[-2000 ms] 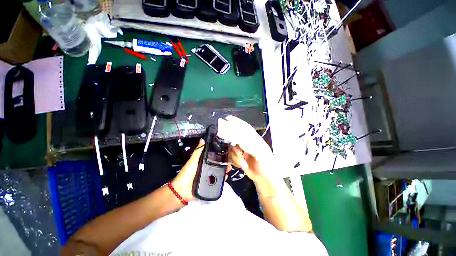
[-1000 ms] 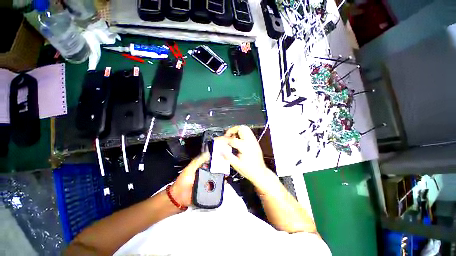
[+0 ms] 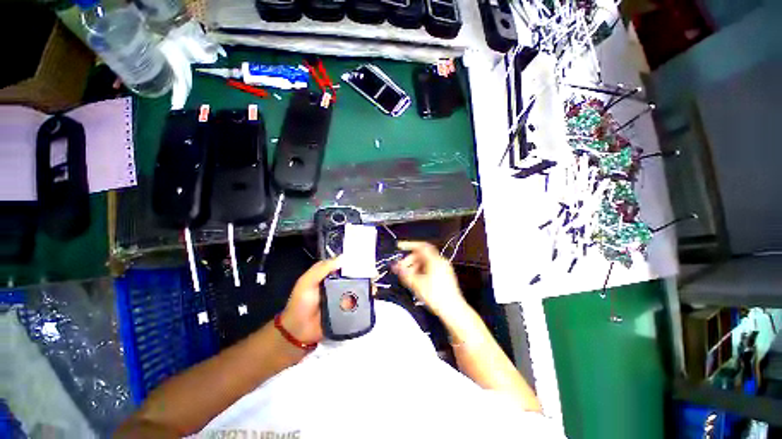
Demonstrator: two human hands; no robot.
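Note:
The black lock panel housing (image 3: 348, 314) is upright over my lap, its round hole near the lower end. A small white rectangle (image 3: 359, 251) lies over its middle. My left hand (image 3: 309, 300) grips the housing by its left side. My right hand (image 3: 425, 273) is just right of the housing, apart from it, with fingertips close together near thin white wires (image 3: 390, 260). Whether the fingers hold a wire is too blurred to tell.
Three black panels (image 3: 238, 167) lie at the bench edge, white cables hanging down. Behind are a glue tube (image 3: 276, 75), red-handled tool (image 3: 321, 77) and silver-rimmed frame (image 3: 375, 89). Circuit boards (image 3: 619, 158) are piled at right. A blue crate (image 3: 163, 321) is below left.
My right hand has moved off the white rectangle to the right of the housing. The rectangle remains on the housing, which my left hand still holds. The view has shifted slightly.

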